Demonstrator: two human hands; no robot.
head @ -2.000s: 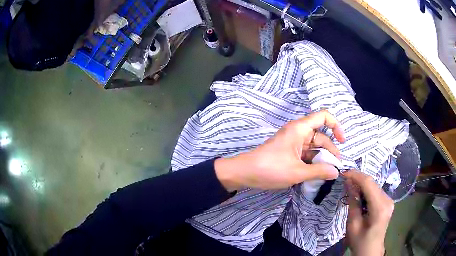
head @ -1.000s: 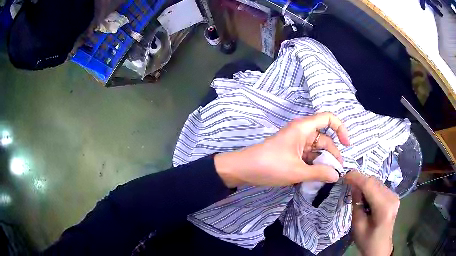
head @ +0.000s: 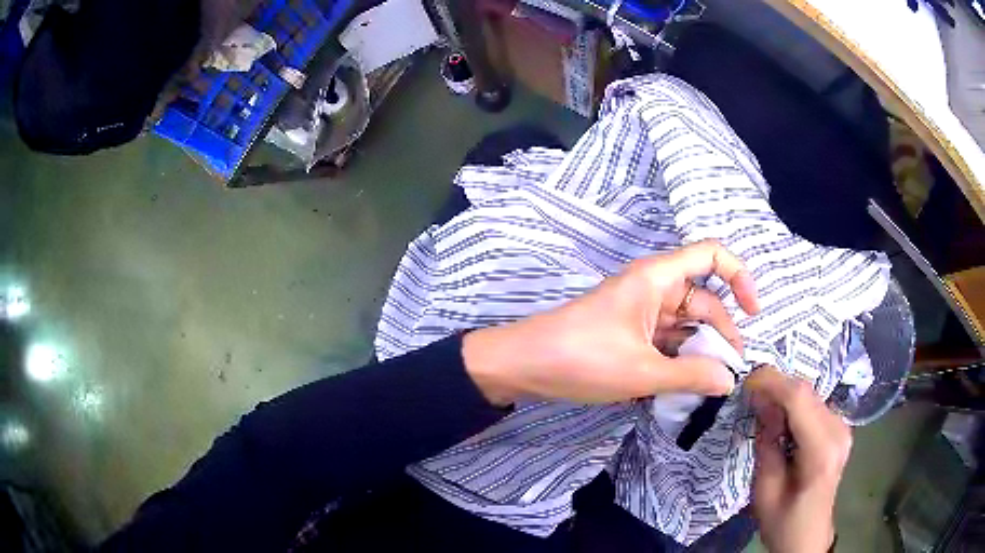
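A white garment with dark stripes [head: 540,254] lies heaped over my dark-clothed lap. My left hand [head: 616,335], with a ring on one finger, pinches a plain white patch [head: 704,348] of the garment between thumb and fingers. A short black strip [head: 702,421] hangs below the left thumb. My right hand [head: 797,448] is close beside the left fingertips at the cloth, its fingers curled and thumb and forefinger together. A small dark thing shows in the right palm. No needle can be made out at the right fingertips.
A white-topped table [head: 864,65] with a curved wooden edge is at upper right. A mesh bin [head: 894,362] with white scraps stands right of the garment. A blue crate [head: 232,119] and a black item [head: 103,81] are at upper left. The floor [head: 216,281] is green.
Both hands stay at the same place on the garment. My right hand has moved slightly, first a little right and down, then back left beside the left fingertips.
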